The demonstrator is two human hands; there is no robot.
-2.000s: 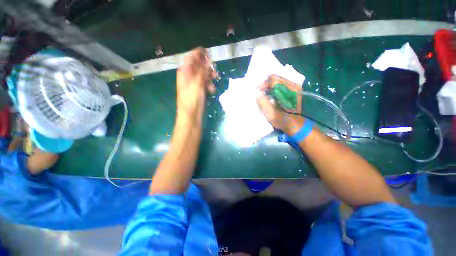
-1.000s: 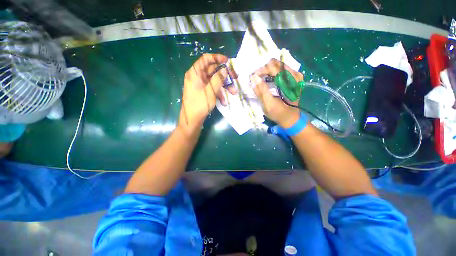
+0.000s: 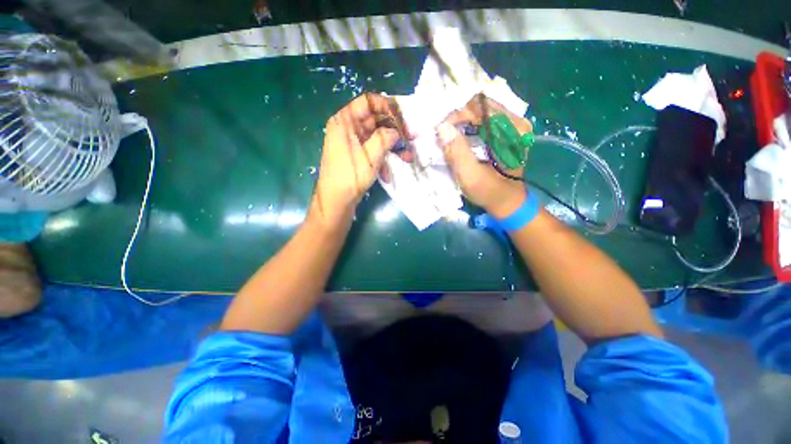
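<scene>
My left hand [image 3: 354, 154] pinches a small dark, silvery workpiece [image 3: 400, 146] between thumb and fingers, over the left edge of the white tissue [image 3: 421, 198]. My right hand [image 3: 475, 165] is closed around a dispensing syringe, mostly hidden by the fingers. Its bright green adapter [image 3: 506, 141] shows at the rear, beside the palm. A clear air hose [image 3: 611, 178] and a thin black lead run right from it. The blue wrist strap [image 3: 519, 213] is on my right wrist. The hands are a short gap apart.
A white desk fan [image 3: 54, 121] stands at left, its white cable [image 3: 137, 217] hanging over the table edge. At right lie a black phone-like device [image 3: 676, 169], crumpled tissue [image 3: 685, 94] and a red tray [image 3: 768, 104]. Another person's arm [image 3: 16, 279] shows at far left.
Since the earliest frame, my left hand has come back from the far white strip and now pinches the workpiece. Over the last second both hands have barely moved. The view has shifted.
</scene>
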